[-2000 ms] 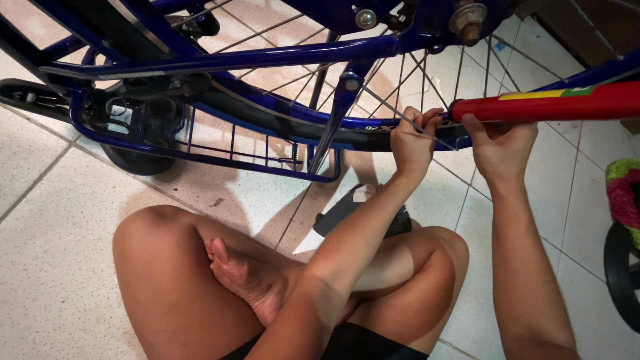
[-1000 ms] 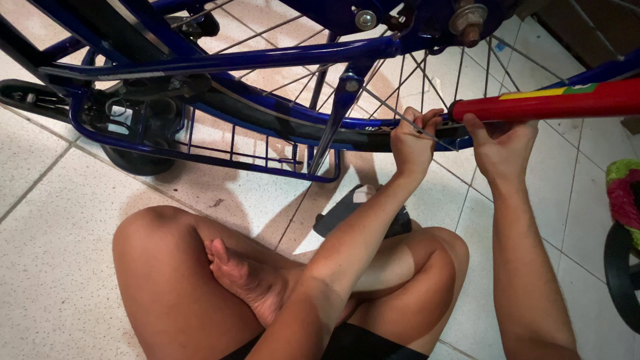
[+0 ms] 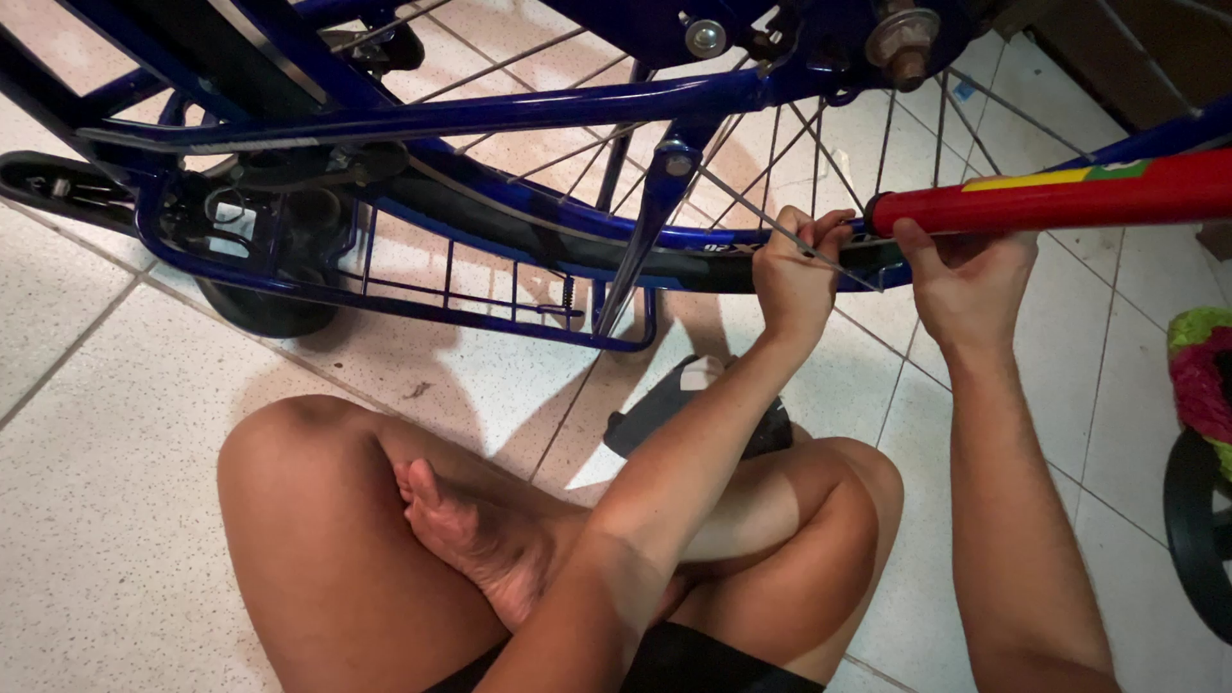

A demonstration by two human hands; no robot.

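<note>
A blue bicycle lies across the upper part of the head view, its spoked wheel's blue rim (image 3: 577, 214) and black tyre (image 3: 510, 223) curving toward my hands. My left hand (image 3: 797, 269) is at the rim and tyre, fingers curled close to the spokes beside the end of a red pump (image 3: 1059, 197); what its fingertips pinch is hidden. My right hand (image 3: 972, 274) grips the pump's barrel near that end, thumb on the near side and fingers behind it. The pump's end meets the rim area; the valve cannot be seen.
The blue rear rack (image 3: 481, 320) rests low at the left, near a pedal-like black part (image 3: 63, 188). A dark grey object (image 3: 659, 409) lies on the tiled floor behind my left forearm. At the right edge are a black curved thing (image 3: 1193, 539) and pink and green material (image 3: 1198, 385).
</note>
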